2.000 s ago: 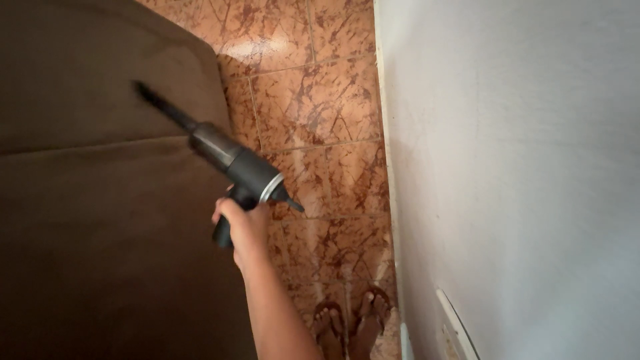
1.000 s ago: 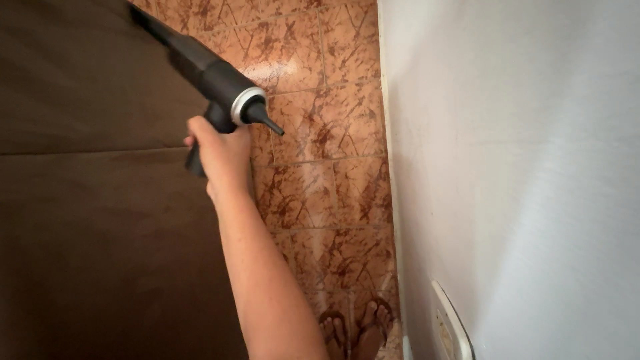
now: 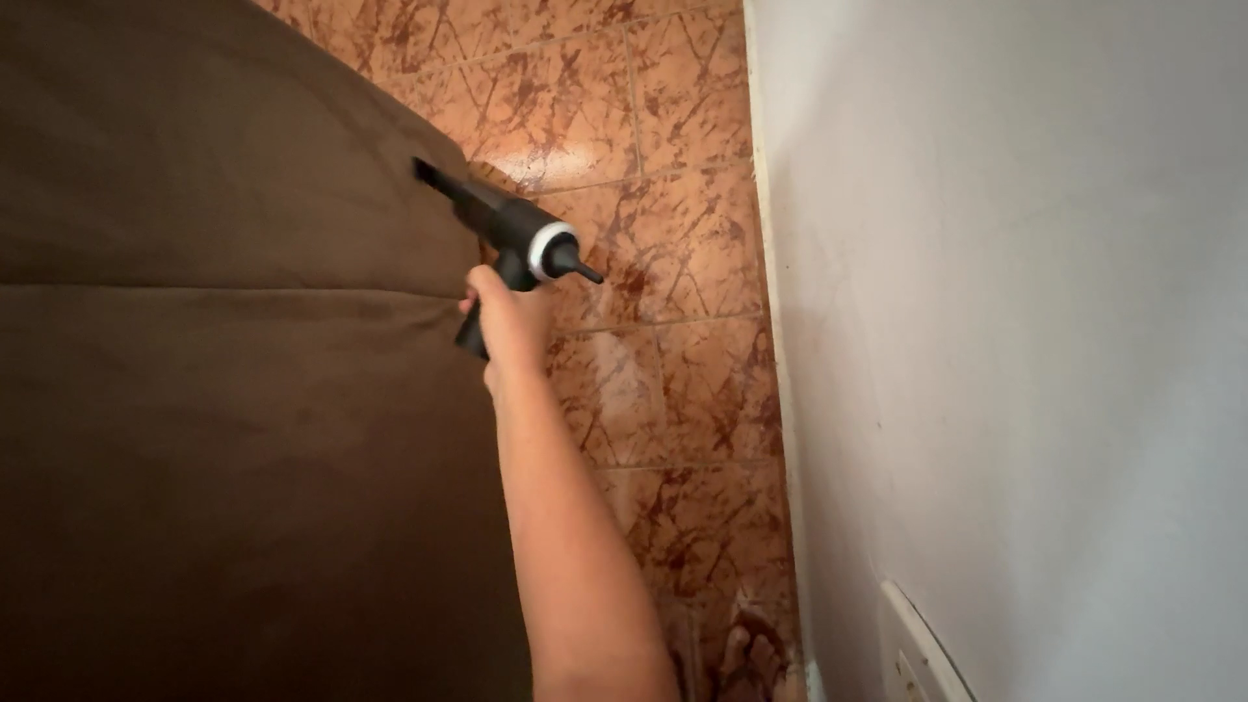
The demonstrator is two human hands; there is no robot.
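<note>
My right hand (image 3: 512,317) grips the black pistol handle of a handheld vacuum cleaner (image 3: 512,224). The cleaner has a dark body, a pale ring near its rear and a thin pointed tip at the back. Its narrow front nozzle (image 3: 437,179) points up and left, over the edge of a brown fabric-covered piece of furniture (image 3: 224,214), likely a sofa. Whether the nozzle touches the fabric, I cannot tell. A seam crosses the fabric left of the hand. My left hand is out of view.
Glossy orange-brown floor tiles (image 3: 702,244) run between the furniture and a pale wall (image 3: 1004,292). A whitish wall plate (image 3: 916,648) is at the lower right. A foot in a sandal (image 3: 749,658) stands near the bottom, close to the wall.
Compared with one second ago, my right hand and the vacuum cleaner have moved right, and the nozzle has come back from the upper left toward the furniture's edge. The grip is unchanged.
</note>
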